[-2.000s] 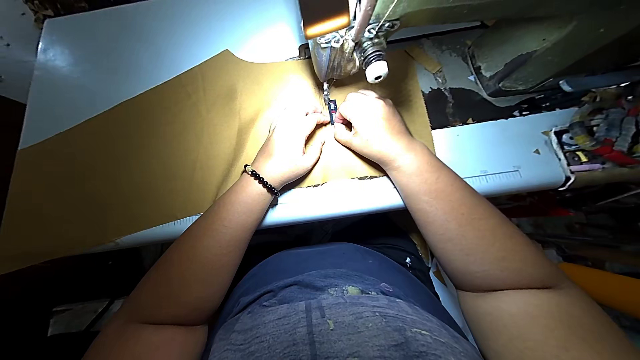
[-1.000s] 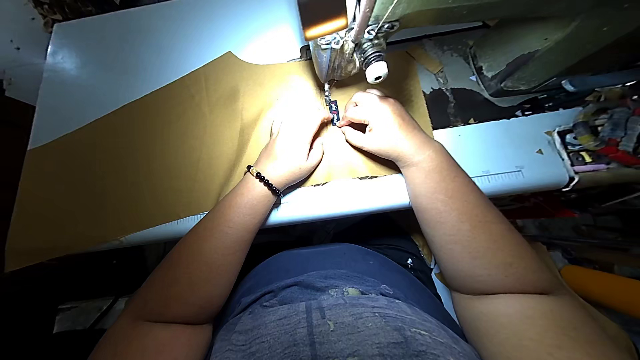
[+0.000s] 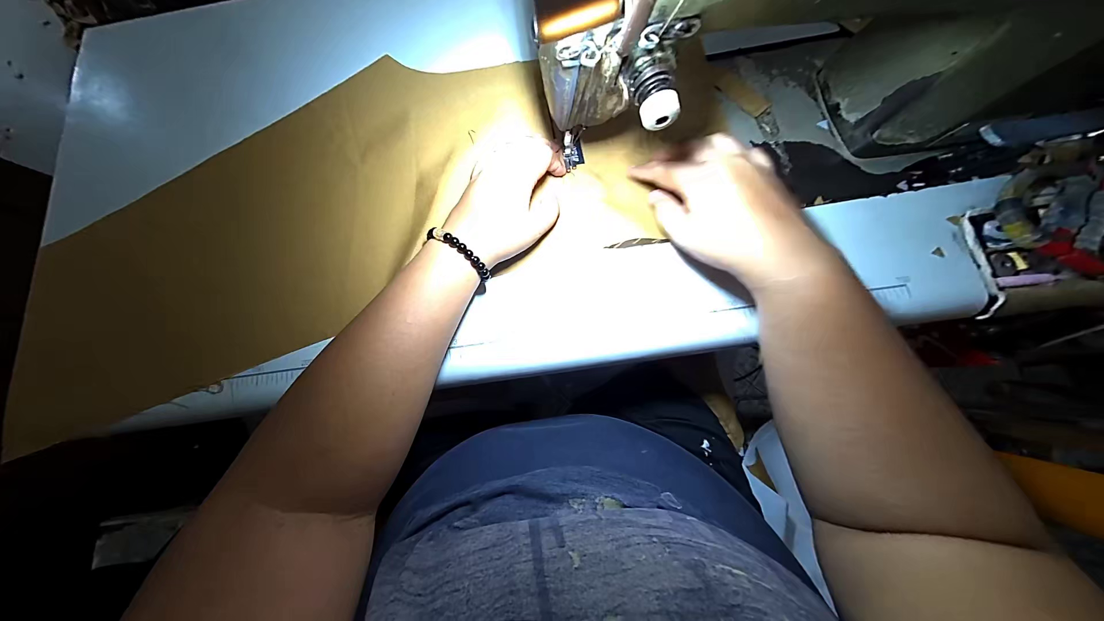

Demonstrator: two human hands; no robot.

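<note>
A large piece of tan fabric [image 3: 259, 207] lies across the white table and passes under the head of a sewing machine [image 3: 595, 78]. My left hand [image 3: 509, 194] rests on the fabric, its fingertips against a small dark label [image 3: 573, 155] at the presser foot [image 3: 569, 142]; glare hides whether it pinches the label. To the right of the foot, my right hand [image 3: 724, 203] is raised a little above the fabric, blurred, with bent fingers; whether anything is between them cannot be made out. A bracelet of black beads [image 3: 461, 250] circles my left wrist.
The white sewing table [image 3: 595, 319] has ruler markings along its front edge. A tray [image 3: 983, 259] with odds and ends, cloth scraps among them, stands at the right. The machine's green body [image 3: 931, 78] fills the upper right. The tan fabric hangs over the front edge at left.
My right hand has moved from beside the presser foot and the label out to the right. My left hand has stayed near the foot. Less of the fabric's front edge now reaches the table's front.
</note>
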